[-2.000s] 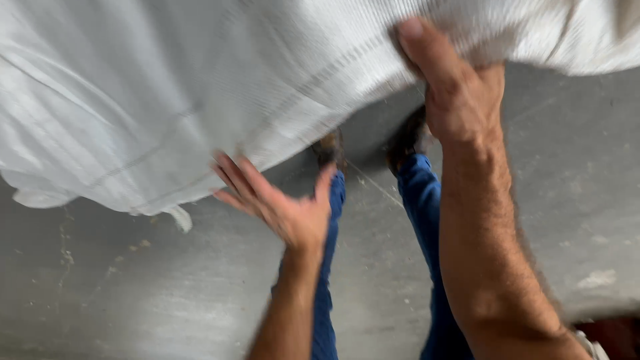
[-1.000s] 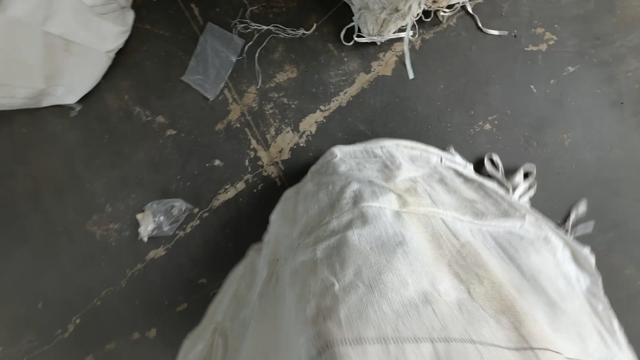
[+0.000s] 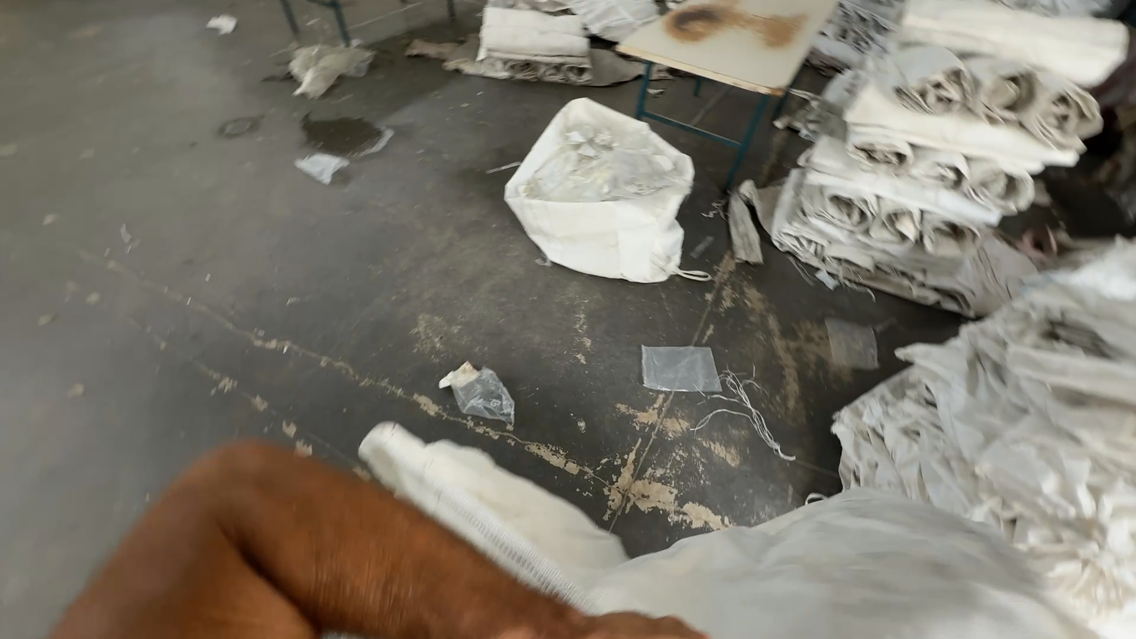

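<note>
A white woven fabric sack fills the bottom right, with a ribbed edge strip running up to the left. My left arm reaches in from the lower left, its elbow bent. Only the back of my left hand shows at the bottom edge, against the white fabric; its fingers are hidden, so its grip cannot be made out. My right hand is out of view.
An open white sack of clear plastic scraps stands on the floor. Behind it is a stained table. Rolled sacks are stacked at right, above a heap of white fabric. Plastic pieces and threads lie ahead.
The view has swung up and outward across the floor. Two seconds ago both hands showed at the white fabric; now only part of the left one does.
</note>
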